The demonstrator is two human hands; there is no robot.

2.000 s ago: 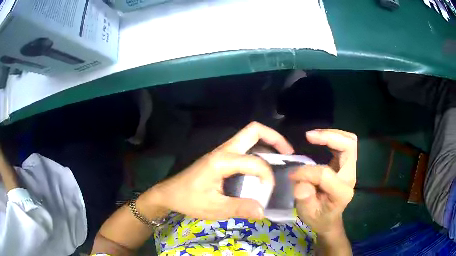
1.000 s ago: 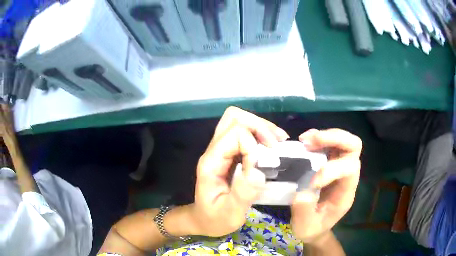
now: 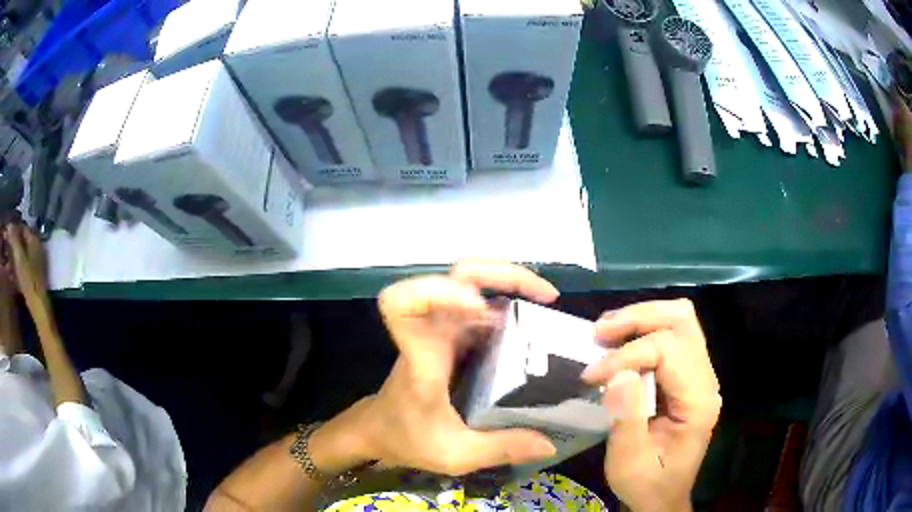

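Note:
A pale retail carton (image 3: pixel 500 375) is held over my lap, below the bench edge, its end towards me. The end is partly open, with a dark opening and small white flaps showing. My left hand (image 3: pixel 440 370) is around the carton's left side, thumb along the lower edge. My right hand (image 3: pixel 655 390) holds the right side, its fingers and thumb at the end flaps. What is inside the carton cannot be made out.
Closed cartons (image 3: pixel 405 100) stand on the white sheet (image 3: pixel 400 225). Two grey handheld fans (image 3: pixel 690 120) lie on the green bench (image 3: pixel 740 220), left of the fanned flat blanks (image 3: pixel 770 75). A blue crate (image 3: pixel 90 40) is at back left. People sit on both sides.
The view has tilted up, showing more of the bench, cartons and fans. The held carton has turned so its side shows, and my right fingers have shifted over its flaps.

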